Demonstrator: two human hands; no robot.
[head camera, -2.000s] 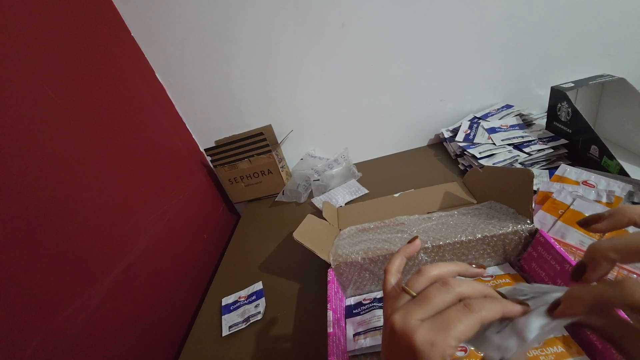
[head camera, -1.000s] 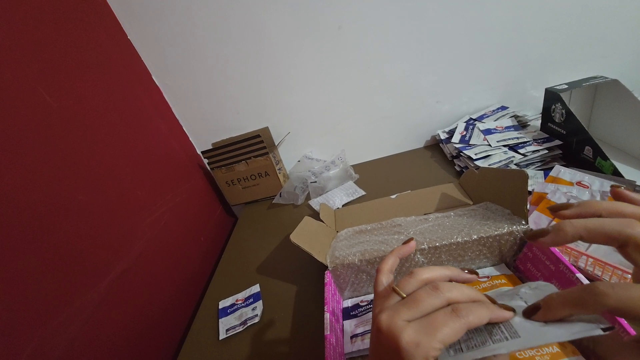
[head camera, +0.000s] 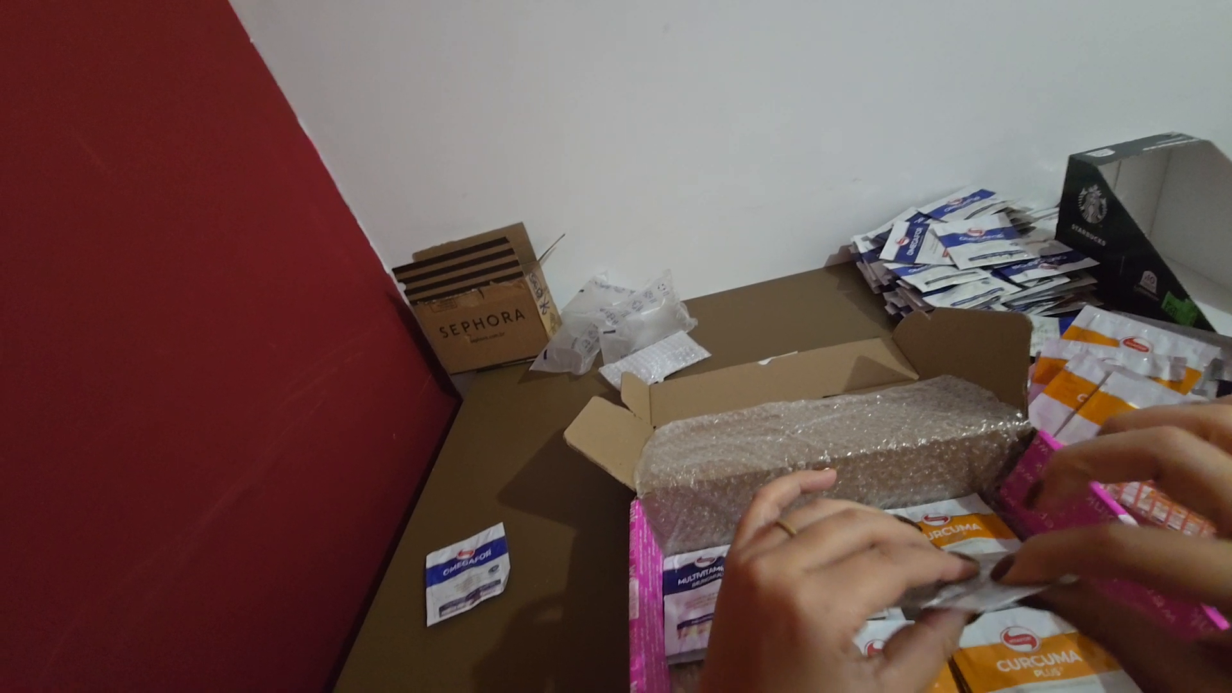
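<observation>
My left hand (head camera: 837, 587) and my right hand (head camera: 1145, 539) pinch a silvery sachet (head camera: 991, 587) between them, seen almost edge-on above an open pink cardboard box (head camera: 647, 597). Bubble wrap (head camera: 828, 438) lines the back of the box. Inside lie orange-and-white curcuma sachets (head camera: 1039, 654), and at the left a blue-and-white multivitamin sachet (head camera: 695, 597), partly covered by my left hand. My hands hide much of the box's middle and right side.
A blue-and-white sachet (head camera: 467, 575) lies on the brown table (head camera: 568, 539) left of the box. Behind stand a Sephora carton (head camera: 486, 322), clear plastic packaging (head camera: 626, 322), a heap of blue-and-white sachets (head camera: 972, 250) and a dark Starbucks box (head camera: 1107, 231). More orange-and-white sachets (head camera: 1107, 375) lie at the right.
The sachet between my hands lay flat, its face showing, one second ago; now it is tilted nearly edge-on. My fingers have shifted around it.
</observation>
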